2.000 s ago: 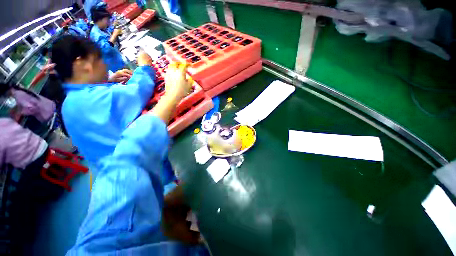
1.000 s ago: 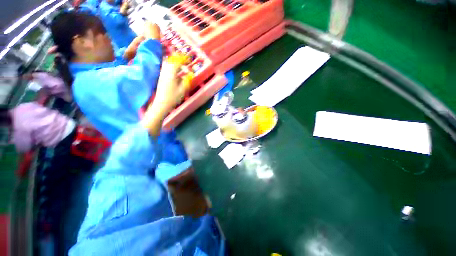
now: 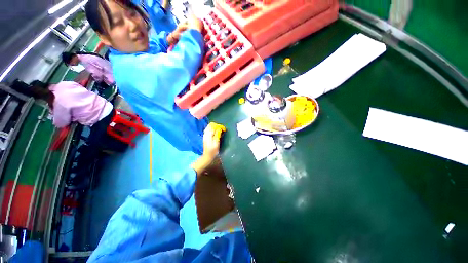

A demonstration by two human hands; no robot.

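My left hand [image 3: 211, 139], with yellow finger cots, hangs at the bench's left edge, above a brown box. Its fingers are bent; whether it holds something cannot be told. My right hand is out of the picture; a blue sleeve shows at the bottom edge. A red foam tray [image 3: 229, 90] with black units in its pockets lies in front of the neighbouring worker. A round dish [image 3: 271, 132] holds silvery-topped bottles [image 3: 277, 105] and a yellow pile of finger cots [image 3: 304, 112]. A small white square [image 3: 262, 147] lies beside the dish.
A person in blue sits at the tray, hands over it. Stacked red foam trays [image 3: 290, 28] stand behind. White strips [image 3: 338, 64] lie on the green bench [image 3: 328, 190]. The open cardboard box [image 3: 211, 198] is below the bench edge. A red stool [image 3: 125, 127] stands on the blue floor.
My left hand has come away from the red tray, back and down to the bench edge. The view has turned, so the dish and trays sit further right. The neighbour's face has turned this way.
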